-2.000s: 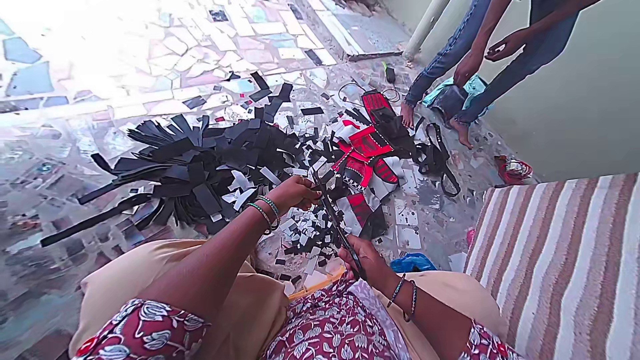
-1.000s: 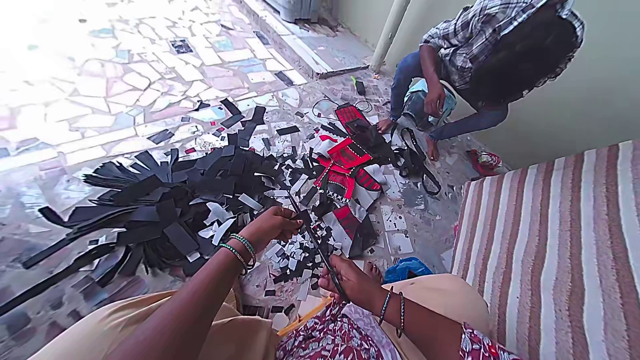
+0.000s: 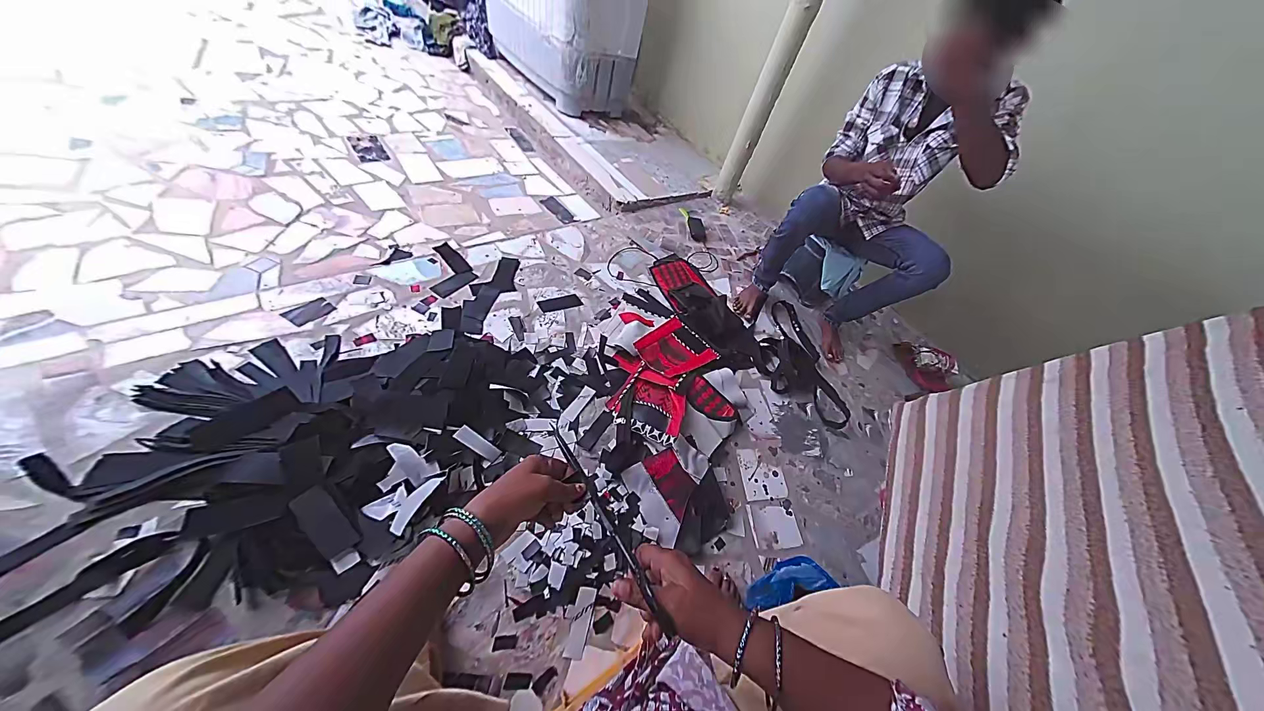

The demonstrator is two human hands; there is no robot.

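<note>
My right hand [image 3: 681,592] is closed around the handles of long dark scissors [image 3: 604,513], whose blades point up and left. Close to the blades, my left hand [image 3: 533,496] has its fingertips pinched together; whatever small piece may be between them is too hard to make out. Small black and white cut scraps [image 3: 558,568] lie on the floor beneath both hands. To the left spreads a large heap of black fabric strips [image 3: 326,444]. Beyond my hands lie red and black patterned fabric pieces [image 3: 671,360].
A person [image 3: 879,188] in a checked shirt sits by the wall, one hand raised. Black straps [image 3: 805,370] lie near their feet. A striped cloth-covered surface [image 3: 1086,494] stands at the right, with a blue plastic bag [image 3: 790,581] beside my knee. A pipe [image 3: 765,99] meets the raised ledge [image 3: 592,168].
The other person, bent forward one second ago, now sits more upright with a hand raised. My hands stay close together at the scissors. The view has tilted up.
</note>
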